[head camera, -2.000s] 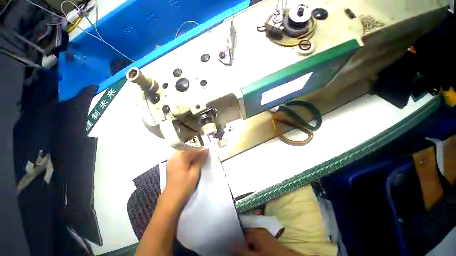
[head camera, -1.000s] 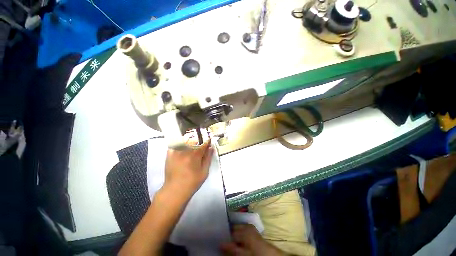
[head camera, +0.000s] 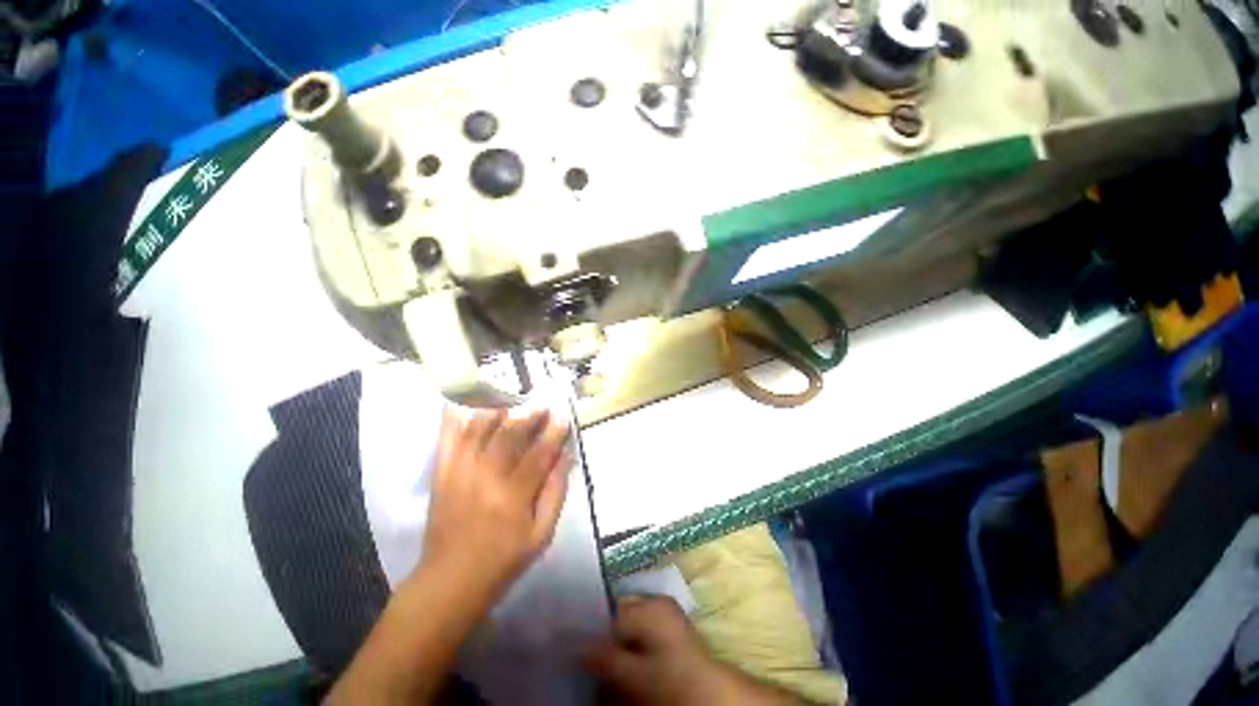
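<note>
A white-faced fabric panel (head camera: 545, 607) lies under the left end of the cream sewing machine head (head camera: 608, 152), its far end at the presser foot (head camera: 532, 375). A dark ribbed part (head camera: 315, 510) shows at its left. My left hand (head camera: 494, 483) lies flat on the white face just in front of the presser foot, fingers slightly spread. My right hand (head camera: 656, 648) is at the panel's right edge near the bottom of the picture and grips that edge. The needle is too blurred to tell.
Shears (head camera: 776, 352) with green and orange-brown handles lie by the machine arm. Dark panels (head camera: 90, 455) hang at the table's left end. A blue trough (head camera: 401, 62) runs behind. A blue bin (head camera: 987, 552) with brown and dark pieces stands right. Pale yellow cloth (head camera: 753, 607) lies below the table edge.
The view has shifted, and the machine looks nearer than in the first frame. My left hand has gone from bunched fingertips at the presser foot to flatter on the panel. My right hand stays at the edge.
</note>
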